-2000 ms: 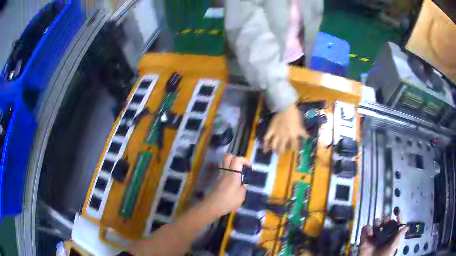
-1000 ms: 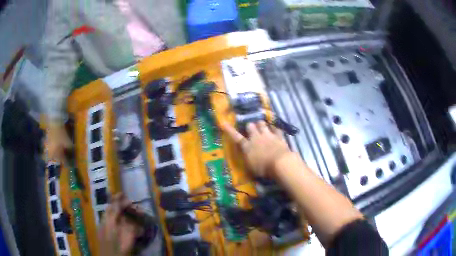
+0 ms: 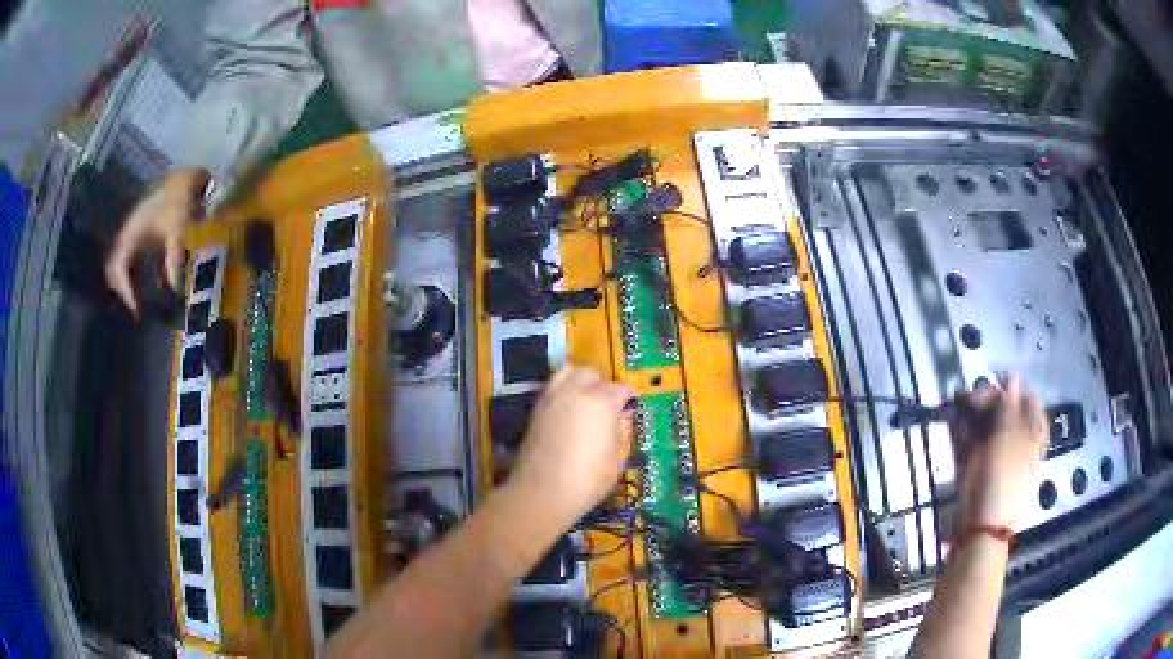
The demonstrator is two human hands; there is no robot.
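The near orange tray [image 3: 705, 376] has black adapters [image 3: 789, 384] in both white socket strips and a green connector board [image 3: 666, 451] down its middle. My left hand [image 3: 581, 435] is over the left strip, fingers curled at the board's edge around a small dark end, seemingly a lead's plug; the hand hides part of the strip. My right hand [image 3: 1007, 435] is over the silver plate, closed on a dark output lead [image 3: 888, 406] stretched from a right-strip adapter. Bundled black leads [image 3: 720, 566] lie across the lower board.
A second orange tray [image 3: 290, 515] lies left, beyond metal conveyor parts [image 3: 431, 322]. A coworker's hand [image 3: 161, 238] is over its upper left. The silver plate [image 3: 926, 502] with round holes is right. A blue container [image 3: 669, 35] and a grey-green instrument box [image 3: 965, 64] stand behind.
My right hand has moved from the right strip out over the plate, with a lead now stretched to it. My left hand has moved from between the trays to the near tray's board. The view has shifted.
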